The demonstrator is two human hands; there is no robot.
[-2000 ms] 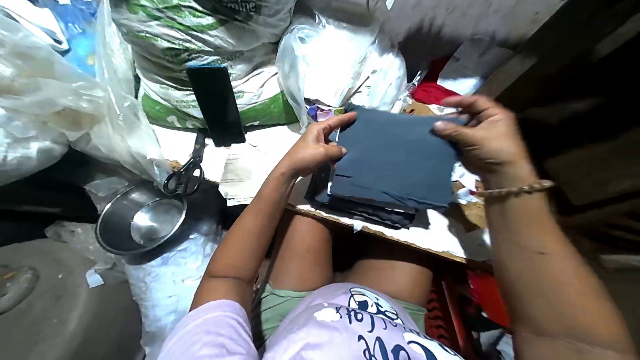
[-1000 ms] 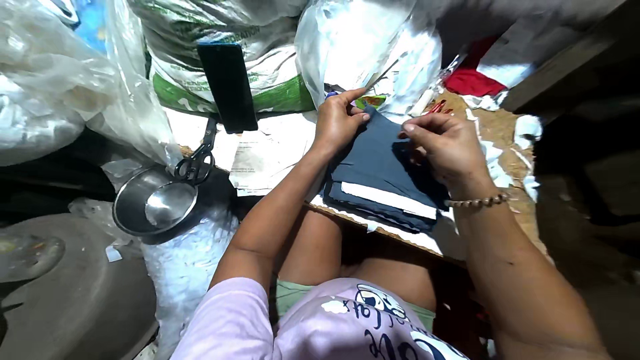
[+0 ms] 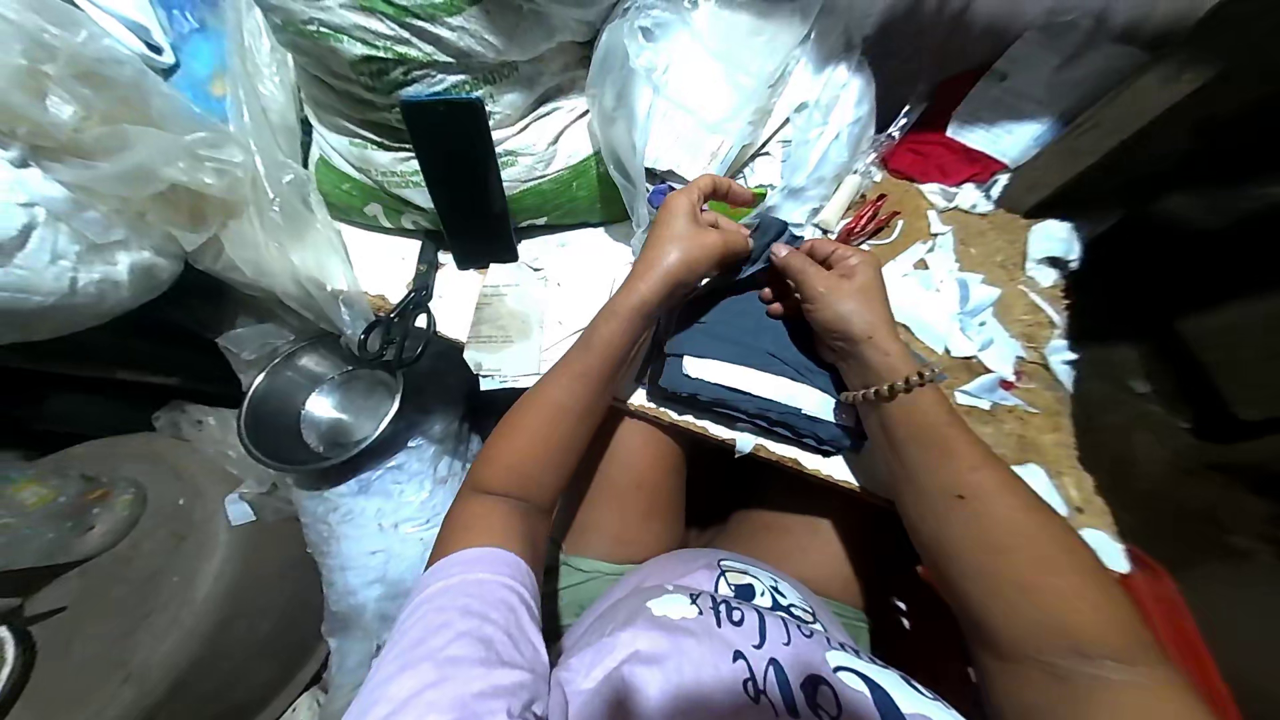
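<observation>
My left hand (image 3: 700, 232) pinches the far edge of a dark blue-grey piece of cloth (image 3: 762, 248). On the right of that edge, the thumb and fingers of my right hand (image 3: 825, 290) grip the same cloth, close beside the left. Under and nearer than both hands lies a stack of dark folded cloth (image 3: 740, 335) at the table's front edge, with a white strip (image 3: 760, 387) across it. Whether the held edge belongs to the top piece of the stack, I cannot tell.
Black-handled scissors (image 3: 405, 325) lie left, by a metal bowl (image 3: 320, 405). A dark phone (image 3: 460, 180) leans against a green and white sack (image 3: 560, 150). White scraps (image 3: 965, 305) and red clips or thread (image 3: 868, 220) lie right. A clear plastic bag (image 3: 700, 90) stands behind.
Two seconds ago the hands held a dark cloth spread flat between them. Now they are close together at its far edge, and a white strip shows on the stack.
</observation>
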